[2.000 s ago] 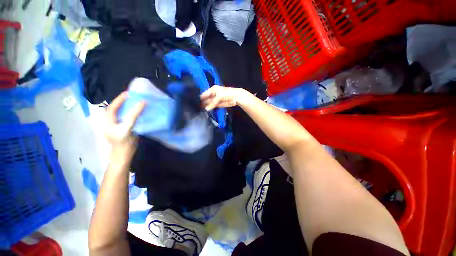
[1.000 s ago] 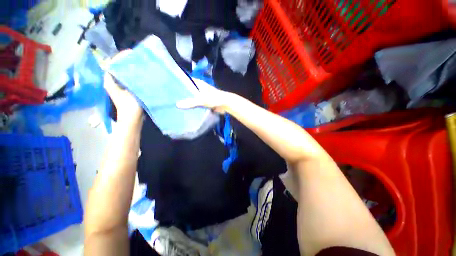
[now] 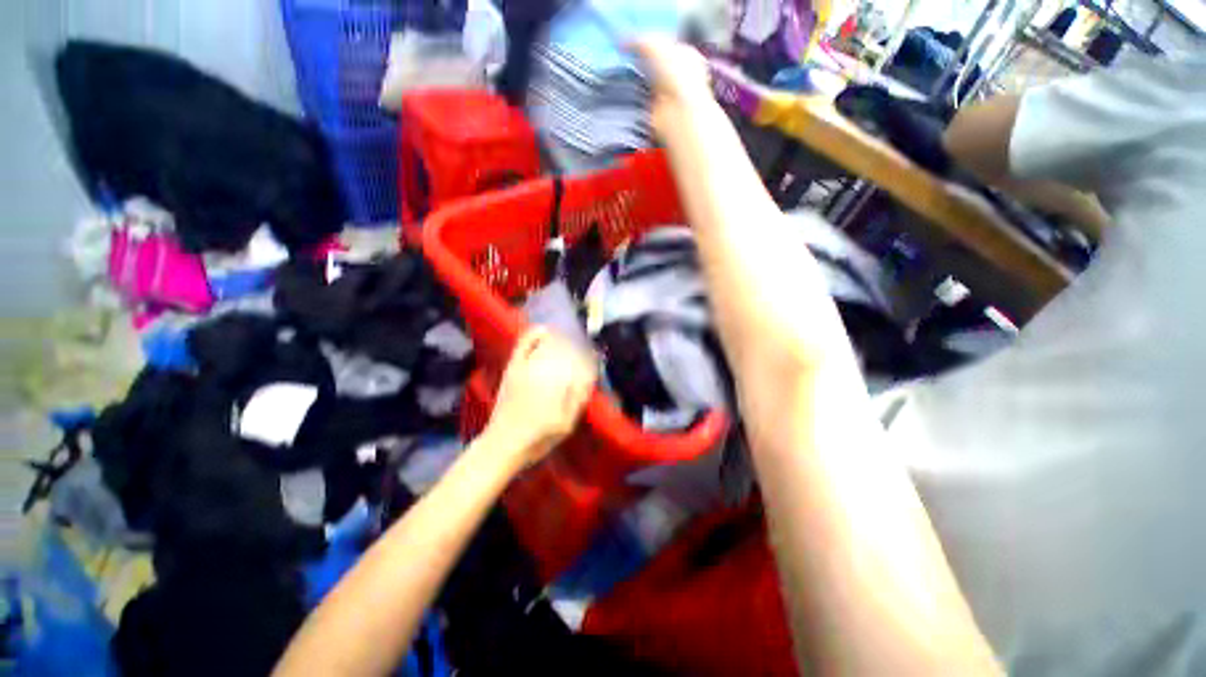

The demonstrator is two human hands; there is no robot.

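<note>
My right hand (image 3: 672,77) is stretched far forward, blurred, with its fingertips at a light blue-white piece (image 3: 611,24) on or against a stack of striped grey-and-white fabric (image 3: 578,99). Whether the fingers grip the piece is unclear. My left hand (image 3: 545,386) is at the near left rim of a red plastic basket (image 3: 483,284), beside a small grey cloth piece (image 3: 558,315). Blur hides whether it holds the cloth or the rim. White, grey and black cloth (image 3: 675,351) fills the basket, partly behind my right forearm.
Black and grey cut pieces (image 3: 218,463) lie piled at left, with pink cloth (image 3: 161,271) beyond. A red stool (image 3: 470,148) and blue baskets (image 3: 364,113) stand behind. A person in a grey shirt (image 3: 1058,437) is close at right, beside a wooden table edge (image 3: 899,172).
The view has swung up and right from the floor pile to the filled red basket. My hands, together on the light blue piece before, are now apart, the right far forward.
</note>
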